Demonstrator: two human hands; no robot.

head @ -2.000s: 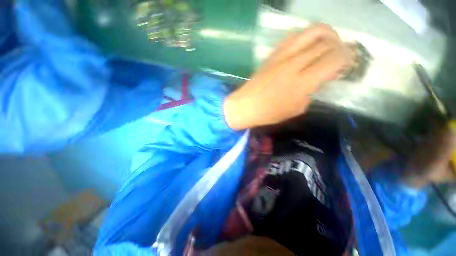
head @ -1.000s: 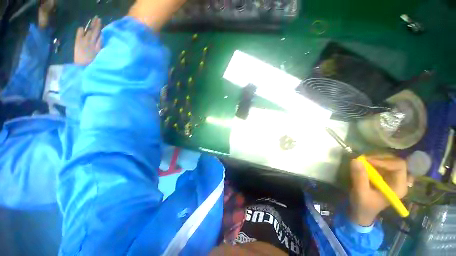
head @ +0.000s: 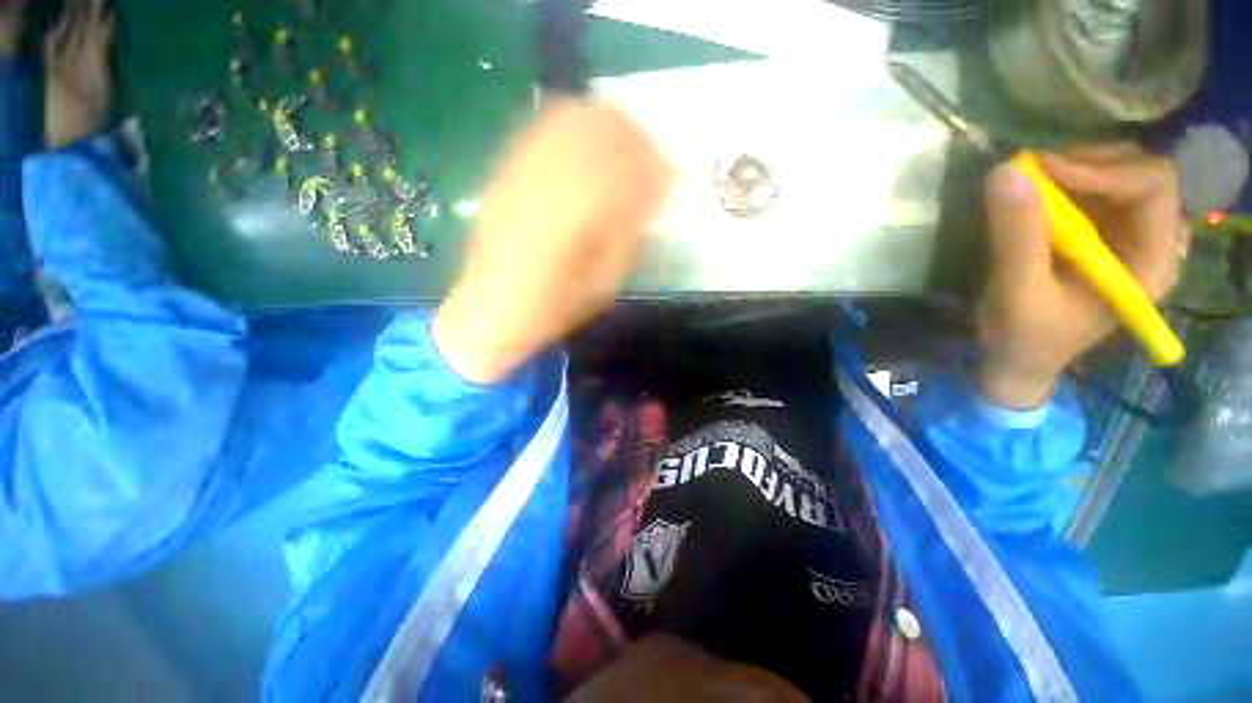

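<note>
A small round notched circuit board (head: 746,186) lies on the pale shiny work plate (head: 838,254). My left hand (head: 563,220) is blurred over the plate's left edge, to the left of the board; its fingertips are hidden and I cannot tell whether it holds anything. My right hand (head: 1078,254) holds the soldering iron (head: 1105,261) by its yellow handle. The silver tip points up and left over the plate's upper right part, apart from the board. Many small assemblies (head: 337,192) with yellow-green dots lie spread on the green mat to the left.
A white paper strip (head: 755,21) lies beyond the plate. A dark strip (head: 560,48) stands at its upper left edge. A round grey pot (head: 1098,55) with silvery contents is at the upper right. Another person's blue sleeve (head: 124,261) and hand are at the left.
My left arm has come back from the far left side to the plate. My right hand still holds the iron. The view has shifted, so the bench items sit higher in the picture.
</note>
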